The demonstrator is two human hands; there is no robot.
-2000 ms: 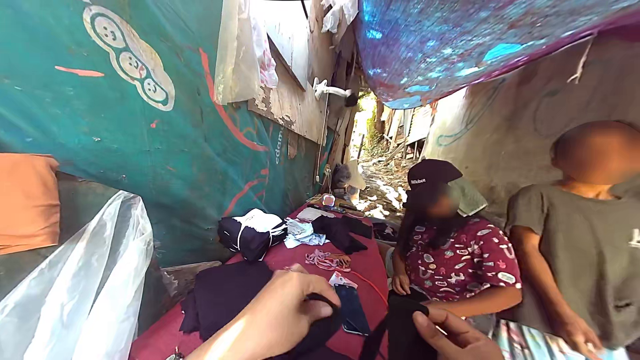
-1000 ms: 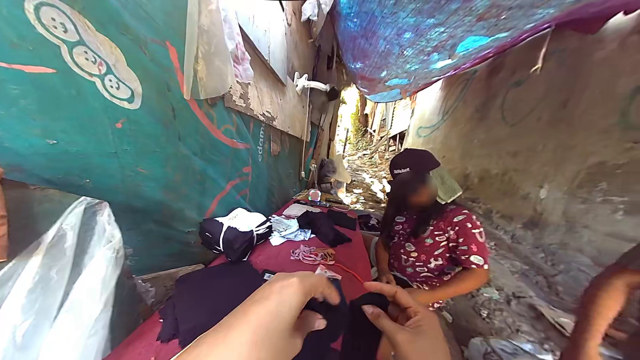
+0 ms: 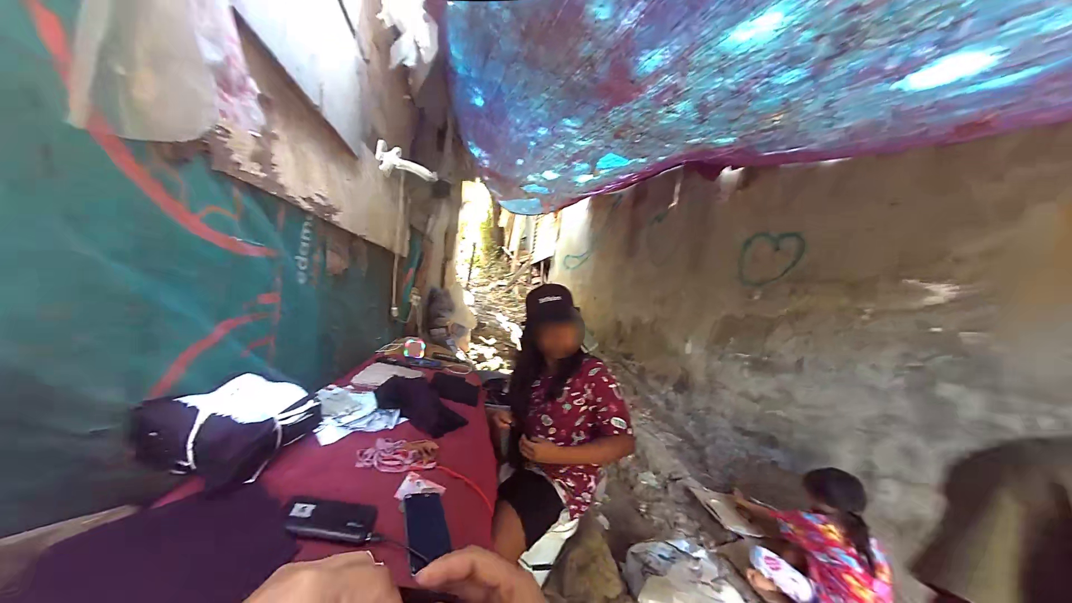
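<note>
At the bottom edge, my left hand (image 3: pixel 327 579) is cut off by the frame, with its fingers curled. Beside it, my right hand (image 3: pixel 479 576) has its thumb and fingers bent at a dark item, mostly hidden below the frame. Just beyond my hands, a dark smartphone (image 3: pixel 428 526) lies on the red cloth (image 3: pixel 335 479). A black power bank (image 3: pixel 331 519) with a cable rests left of it. Purple-black fabric (image 3: pixel 167 553) is spread at the lower left. Pinkish cords (image 3: pixel 394 455) and a red cord lie farther up the cloth.
A black and white bundle (image 3: pixel 226 427), papers (image 3: pixel 352 412) and dark cloth (image 3: pixel 419 402) lie along the green tarp wall. A person in a cap (image 3: pixel 578 410) sits at the cloth's right edge. Another person (image 3: pixel 829 536) crouches by the concrete wall (image 3: pixel 837 335). A blue tarp (image 3: pixel 653 92) hangs overhead.
The view has swung right. My hands have dropped toward the bottom edge, and the power bank now shows. A crouching person has come into view at the lower right.
</note>
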